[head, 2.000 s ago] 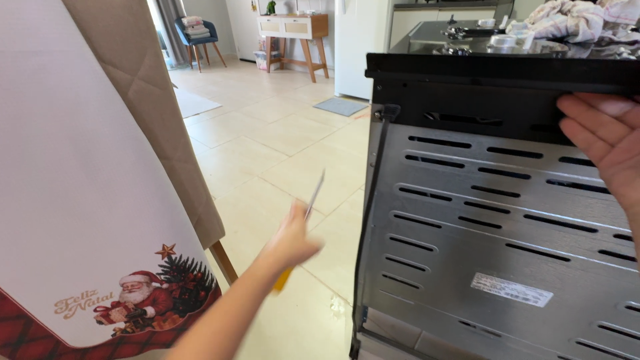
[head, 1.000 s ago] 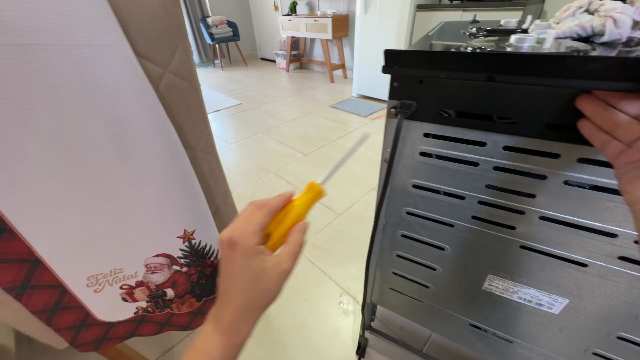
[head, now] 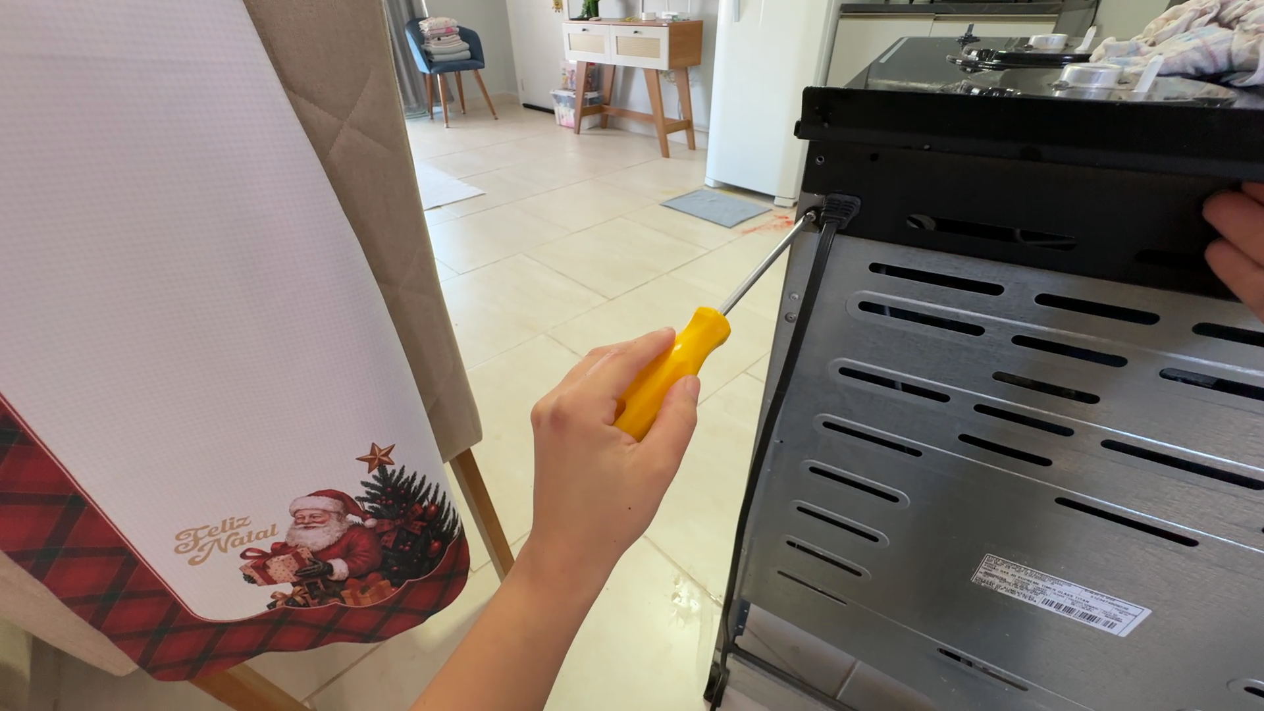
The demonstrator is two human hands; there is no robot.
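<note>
My left hand grips the yellow handle of a screwdriver. The metal shaft slants up to the right, its tip at the upper left corner of a stove's back panel, beside the power cord where it enters the black upper strip. Whether the tip sits in a screw cannot be made out. At the right edge, the fingers of my right hand rest against the black strip; the rest of that hand is out of view. Vent slots and a printed label mark the metal panel.
A padded chair with a white and plaid Christmas cloth stands close at left. Burner parts and a crumpled cloth lie on the stove top. Farther back are a grey mat, a white refrigerator and a wooden console table.
My left hand has brought the screwdriver up and to the right, its tip now at the stove's corner by the cord. My right hand stays at the black strip.
</note>
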